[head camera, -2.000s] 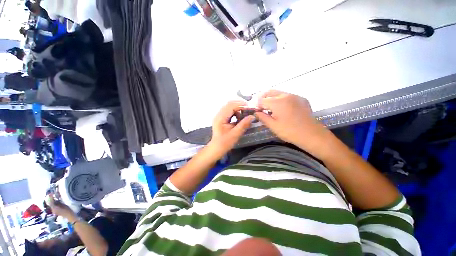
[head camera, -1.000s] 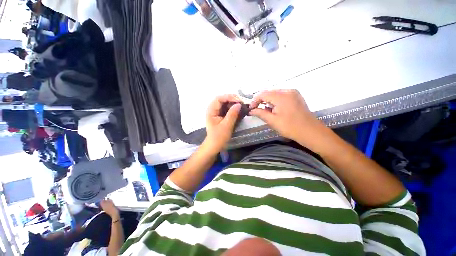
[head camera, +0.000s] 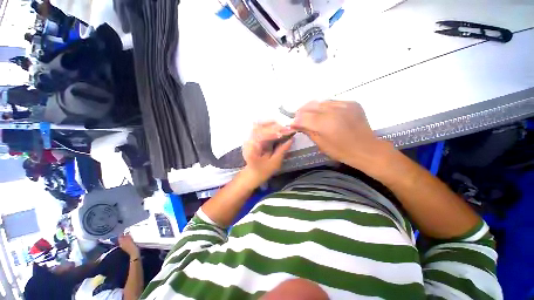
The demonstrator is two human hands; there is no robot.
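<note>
My left hand [head camera: 264,151] and my right hand [head camera: 336,130] meet at the table's front edge. Both hold the end of a dark grey fabric strip [head camera: 283,139] between their fingertips; most of that end is hidden by the fingers. The strip seems to run left along the table edge to the stack of grey strips [head camera: 167,105], which lie side by side. The presser foot and needle area [head camera: 304,35] of the white sewing machine is beyond my hands, not touched by them. Black thread snips [head camera: 474,31] lie to the right of it.
A ruler [head camera: 462,124] runs along the table's front edge. Dark fabric heaps [head camera: 82,88] lie at the far left. At the lower left, a person's forearm [head camera: 134,272] reaches toward a neighbouring grey machine part [head camera: 111,211]. Blue table-frame parts [head camera: 432,166] and dark items are below the table at right.
My fingers have shifted on the strip end, and my right hand now overlaps the left fingertips more closely. The other person's hand has moved right and down. The strip stack looks the same.
</note>
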